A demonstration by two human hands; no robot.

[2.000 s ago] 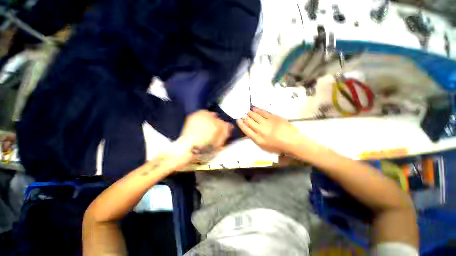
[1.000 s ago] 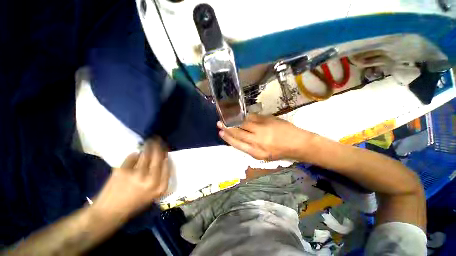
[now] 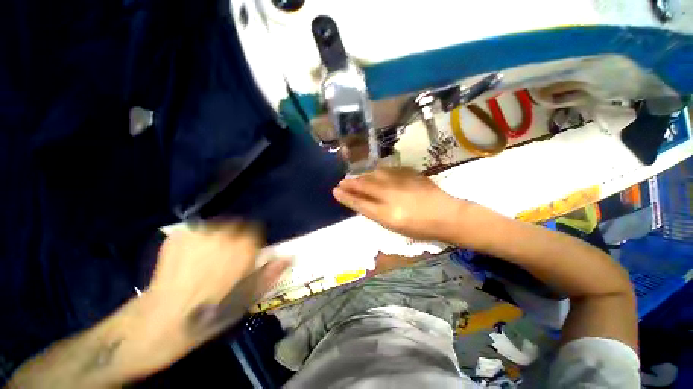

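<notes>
A dark navy garment (image 3: 292,186) lies on the white table left of the needle area and spreads in a large dark mass to the left. The white sewing machine (image 3: 425,30) with a teal band fills the top. My right hand (image 3: 395,201) lies on the cloth edge just below the shiny eye guard (image 3: 352,125), fingers pointing left; its fingertips partly hide the cloth. My left hand (image 3: 209,266) is blurred at the garment's lower left edge; whether its fingers grip cloth is unclear.
Scissors with yellow and red loops (image 3: 494,125) lie on the machine bed behind my right forearm. A yellow measuring strip (image 3: 558,203) runs along the front table edge. A blue basket (image 3: 646,262) is at the right below the table. White scraps (image 3: 513,348) lie below.
Since the oldest frame, the view has moved closer to the machine and both hands have moved apart. In the last second the pale area beside my left hand has been covered by navy cloth.
</notes>
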